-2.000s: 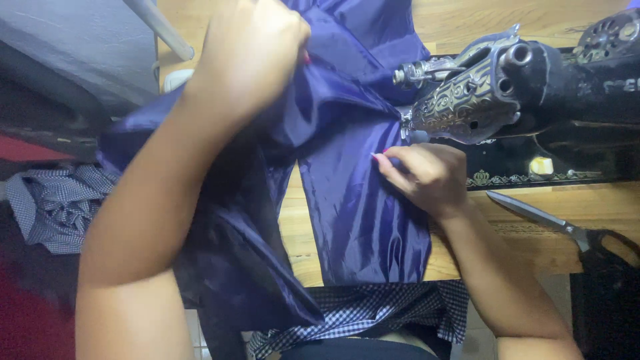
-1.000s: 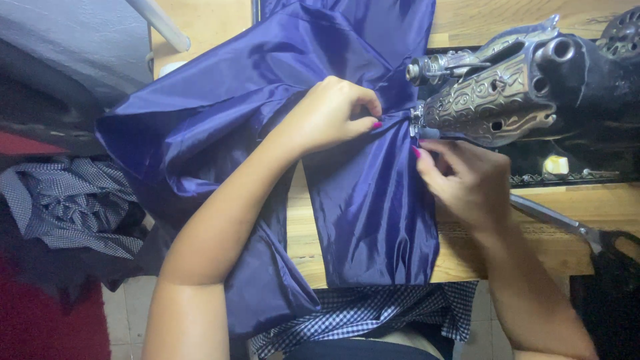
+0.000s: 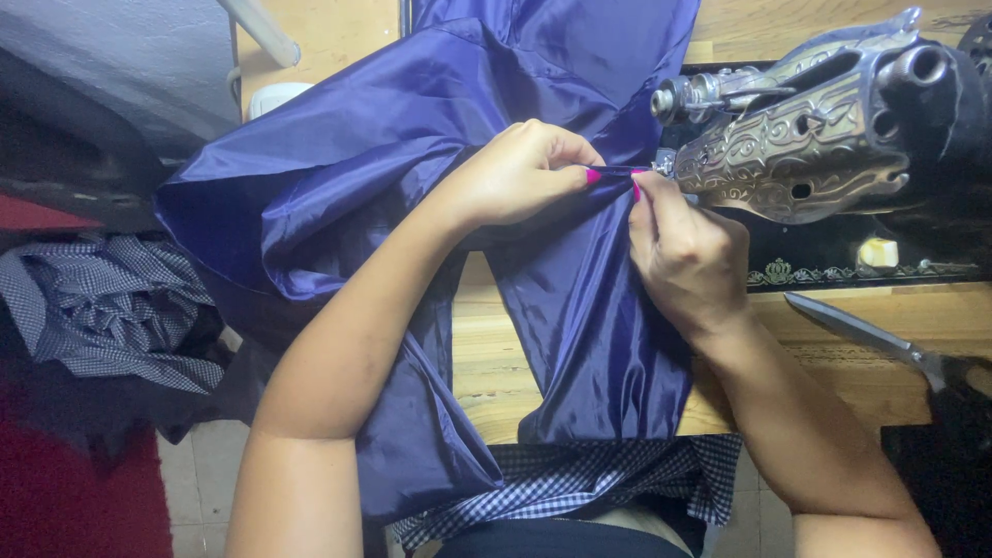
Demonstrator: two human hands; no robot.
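Note:
Shiny blue-purple fabric [image 3: 372,178] lies in folds over the wooden table, and part of it hangs past the near edge. A folded edge of it runs under the needle area of an ornate metal sewing machine [image 3: 798,132]. My left hand [image 3: 527,174] pinches this edge between thumb and fingers, left of the needle area. Close to the presser foot, my right hand [image 3: 682,248] grips the same edge with its fingertips. The needle tip itself is too small to make out.
Fabric scissors [image 3: 860,325] lie at the right table edge. A small whitish piece [image 3: 878,253] rests on the machine bed. Checked cloth [image 3: 108,310] is heaped at the left, and more checked cloth [image 3: 573,480] covers my lap. A pale tube [image 3: 263,35] stands at the upper left.
My left hand has come down from the raised fabric at the upper left to the edge by the machine. My right hand has moved up to the presser foot. The raised fabric has spread out leftward.

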